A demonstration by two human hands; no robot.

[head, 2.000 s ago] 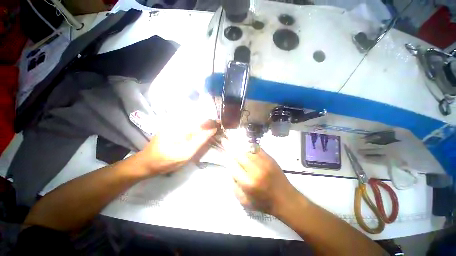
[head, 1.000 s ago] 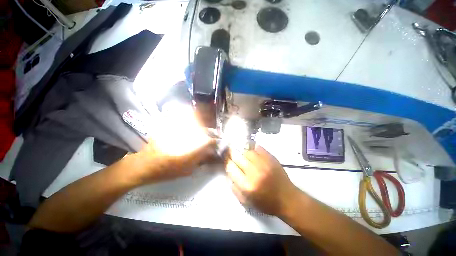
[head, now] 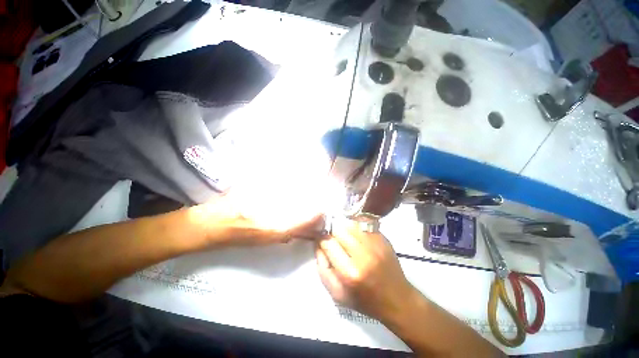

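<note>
A dark grey garment (head: 105, 140) with black parts lies bunched left of the white sewing machine head (head: 483, 91). A small white and red label (head: 202, 162) shows on the grey cloth. My left hand (head: 256, 220) lies at the needle area, its fingertips close to those of my right hand. My right hand (head: 361, 269) is just right of it, fingers bent and pinched together under the shiny curved guard (head: 394, 170). Strong glare washes out the left hand and the cloth beside it. What the fingertips hold cannot be made out.
A phone (head: 450, 233) with a lit purplish screen lies under the machine arm. Scissors (head: 515, 304) with yellow and red handles lie right of my right hand. A printed scale (head: 175, 280) runs along the table's front edge. Orange-red cloth shows at the far left.
The camera view has shifted, so the machine head sits further right and lower. Both hands remain close together at the needle area. The garment has kept its place on the left.
</note>
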